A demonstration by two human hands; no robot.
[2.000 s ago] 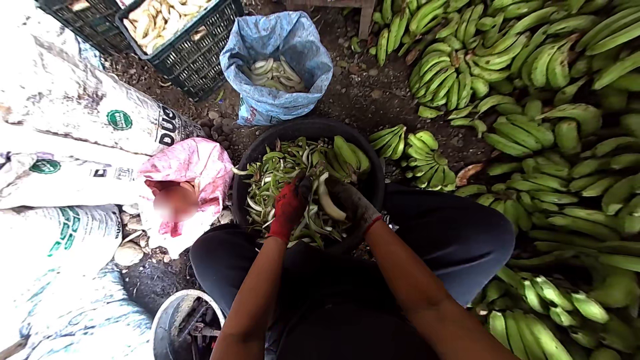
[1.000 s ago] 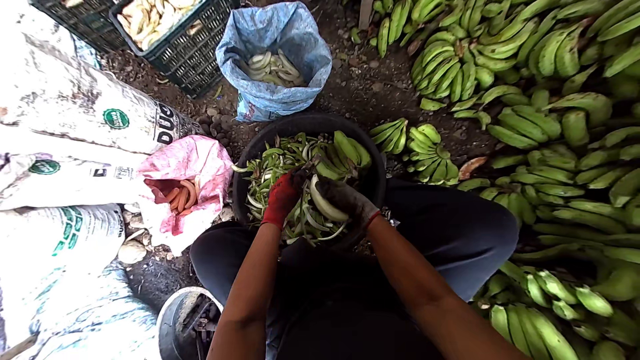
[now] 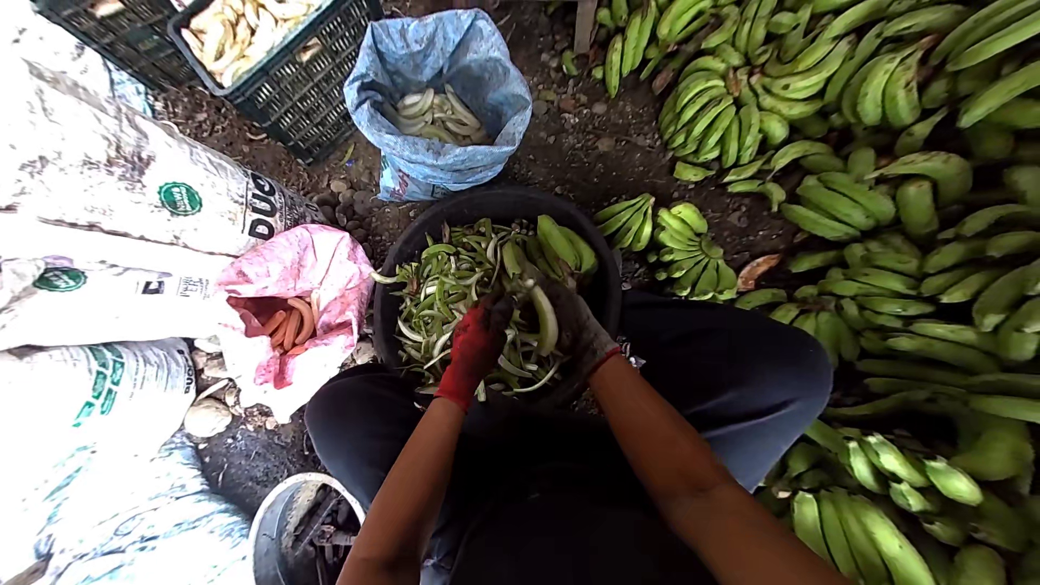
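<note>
A round black tub [image 3: 406, 231] sits between my legs, holding many green and whitish peel strips [image 3: 443, 284] and several unpeeled green bananas [image 3: 567, 244] at its upper right. Over the tub, my right hand [image 3: 573, 321], in a dark stained glove, grips a partly peeled green banana [image 3: 545, 321]. My left hand [image 3: 481, 341], in a red glove with dark fingertips, is at the banana's left near its upper end; its fingers are bent, and whether it holds a tool or peel is hidden.
Beyond the tub stands a blue woven sack [image 3: 443, 166] of peeled bananas, with a plastic crate [image 3: 301, 89] of more at upper left. A pink sack [image 3: 341, 268] holds reddish bananas. White sacks [image 3: 122, 171] lie left, a bucket [image 3: 264, 528] lower left. Green banana bunches [image 3: 918, 349] cover the right.
The banana in my right hand has turned more upright. My left hand remains close beside it, over the tub.
</note>
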